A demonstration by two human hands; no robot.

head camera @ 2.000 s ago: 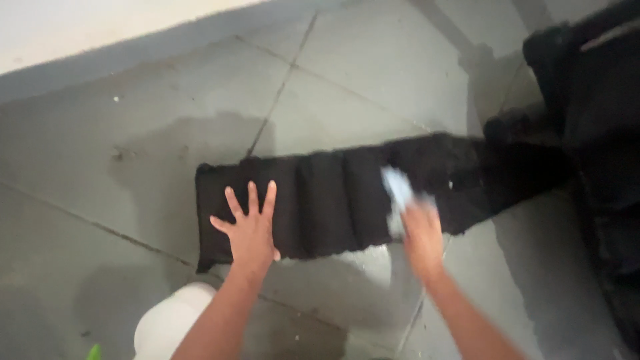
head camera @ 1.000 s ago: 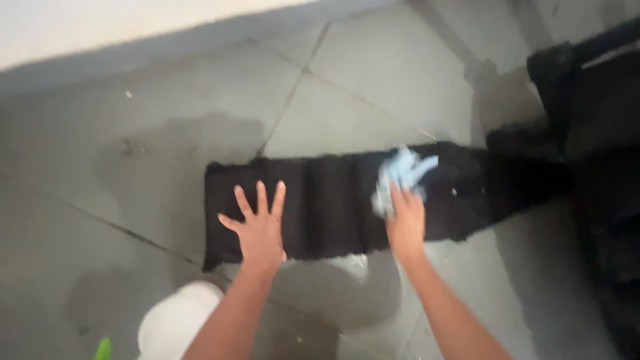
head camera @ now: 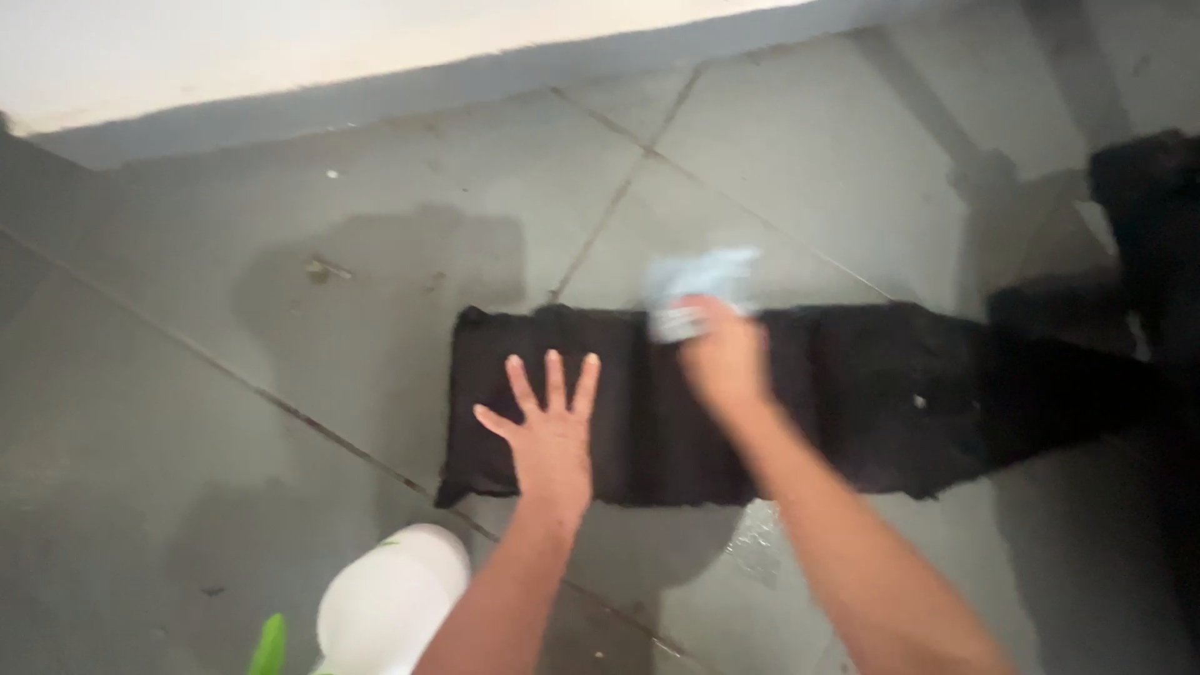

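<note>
A long black padded fabric piece [head camera: 872, 403] lies across the grey floor, narrowing toward the right. My left hand [head camera: 548, 441] rests on its left part, fingers spread, holding nothing. My right hand [head camera: 727, 352] grips a crumpled light blue cloth [head camera: 703, 281] at the fabric's upper edge, right of my left hand; both are blurred by motion. Part of the cloth is hidden under my fingers. A small pale speck [head camera: 919, 401] shows on the fabric's right part.
A rounded white object [head camera: 394, 600] stands by my left forearm, with a green tip [head camera: 269, 645] beside it. A large dark object [head camera: 1158, 234] is at the right edge. Along the top runs a pale wall [head camera: 281, 47] with a grey base. Joint lines cross the floor.
My right hand has moved with the blue cloth toward the left and up to the fabric's upper edge. My left hand has stayed spread on the fabric's left part.
</note>
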